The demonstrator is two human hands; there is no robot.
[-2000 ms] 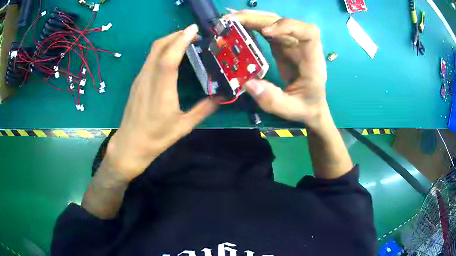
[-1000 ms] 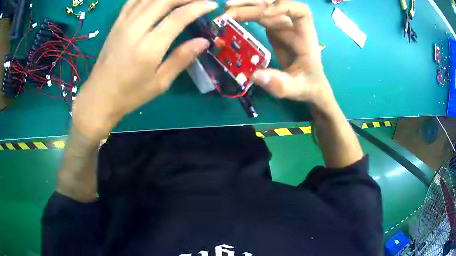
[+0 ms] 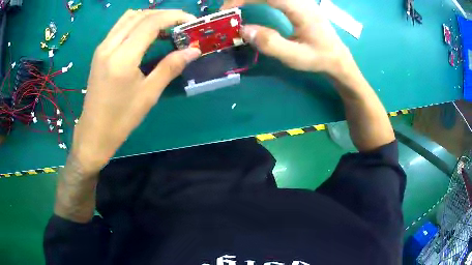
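Note:
A red circuit board (image 3: 213, 35) backed by a pale plate is held up over the bench, its long side nearly level. My left hand (image 3: 135, 67) grips its left end between thumb and fingers. My right hand (image 3: 295, 44) holds its right end, thumb on the corner. Below the board is a dark unit body (image 3: 209, 67) with a grey-white band (image 3: 213, 84) along its near side. A red wire (image 3: 256, 58) loops from the board's right end to the body. My left hand hides part of the body.
Loose red wires with white plugs (image 3: 39, 98) and a black ribbed part (image 3: 21, 75) lie at left. Brass-coloured parts (image 3: 50, 35) lie at upper left. A white strip (image 3: 341, 19), dark-tipped pliers (image 3: 412, 13) and small red boards (image 3: 451, 45) lie at right.
The board and unit have turned so the board's long side is nearly level and have shifted left. My left hand has closed onto the board's left end. The view has shifted over the bench.

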